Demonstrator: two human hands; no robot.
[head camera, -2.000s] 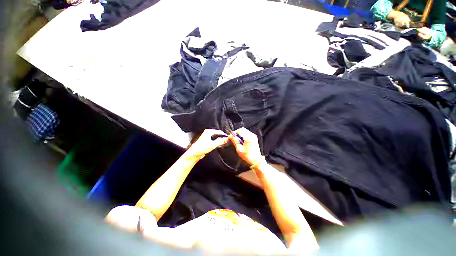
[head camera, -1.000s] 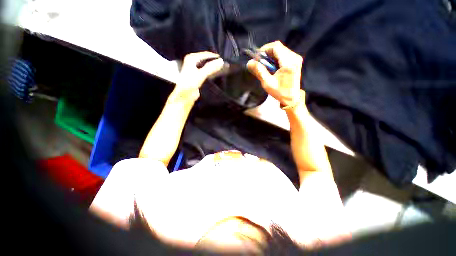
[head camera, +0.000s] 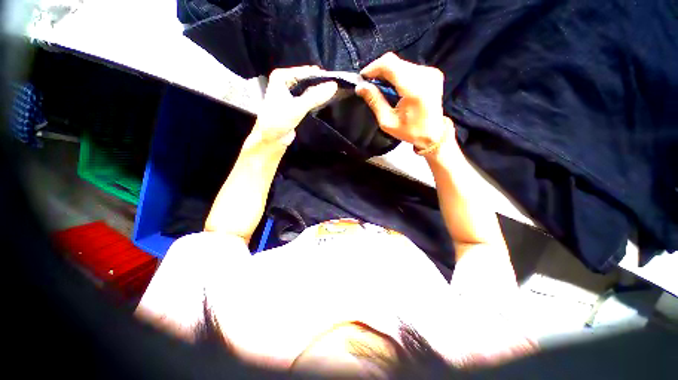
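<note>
A large dark navy denim garment (head camera: 535, 96) lies over the white table and hangs past its near edge. My left hand (head camera: 291, 104) pinches a folded edge of it, with a paler strip showing along the top of the fold. My right hand (head camera: 405, 100) is at the other end of this edge, thumb and index finger together on it. Blue-handled thread snips (head camera: 385, 90) sit in my right palm, mostly hidden by the fingers. Their blades cannot be made out.
The white table edge (head camera: 186, 78) runs slantwise below the garment. A blue crate (head camera: 152, 200), a green crate (head camera: 108, 167) and a red crate (head camera: 108, 252) stand at the lower left. Dark cloth (head camera: 349, 193) lies over my lap.
The view has tipped down towards my lap since the first frame. My hands were apart a second ago; now both hold the folded edge, which is raised and stretched between them.
</note>
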